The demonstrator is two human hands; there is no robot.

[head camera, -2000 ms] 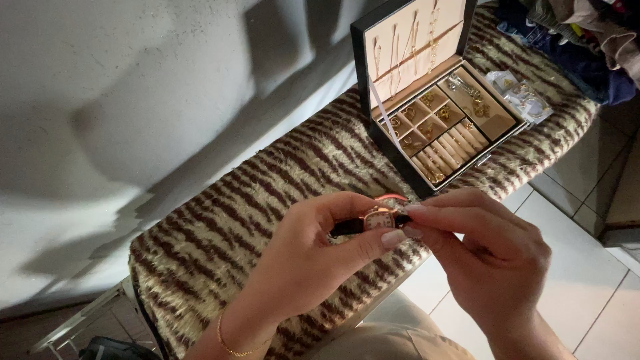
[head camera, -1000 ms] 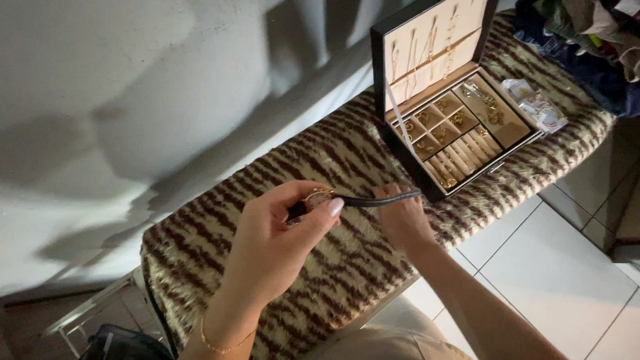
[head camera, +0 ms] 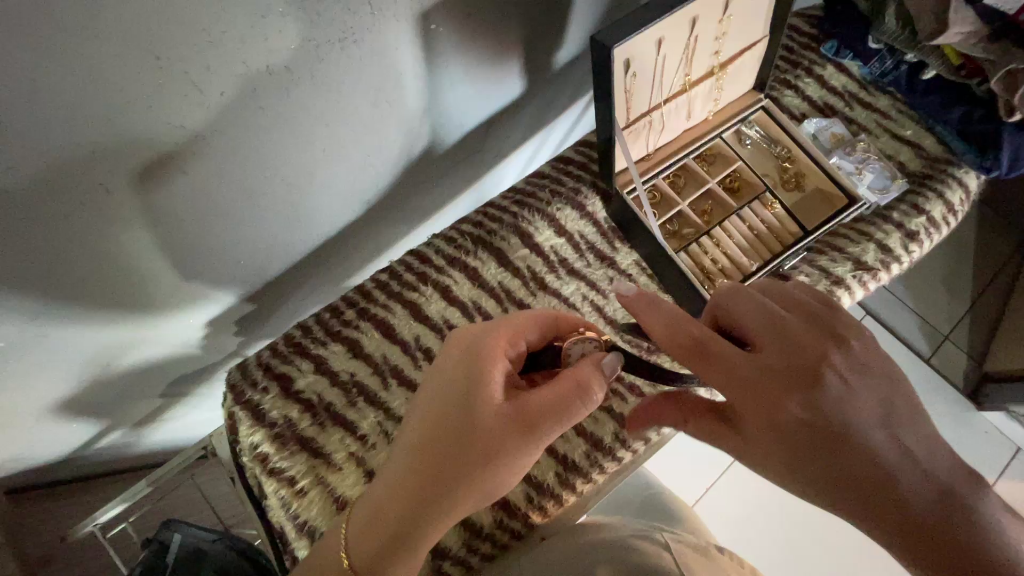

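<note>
Between the thumb and fingers of my left hand (head camera: pixel 512 400) is a wristwatch (head camera: pixel 582 347) with a round gold-coloured case and a dark strap. A gold-coloured chain bracelet (head camera: pixel 346 538) circles my left wrist. The dark strap (head camera: pixel 660 374) runs right toward my right hand (head camera: pixel 784 400), whose thumb and index finger are spread apart around its end; whether they touch it is hard to tell. Behind the hands stands an open black jewelry box (head camera: pixel 656 252), with necklaces (head camera: pixel 688 68) hanging in its lid and rings and other jewelry in its compartments.
A striped plush cover (head camera: pixel 448 296) lies over the bench under the box. Small clear plastic bags (head camera: pixel 868 168) lie right of the box, and a pile of clothes (head camera: pixel 944 56) is at the far right. A grey wall (head camera: pixel 240 160) borders the left side; a black bag (head camera: pixel 200 552) is at lower left.
My right hand, resting on the cover by the box a second ago, is now raised beside the watch strap. My left hand has kept hold of the watch.
</note>
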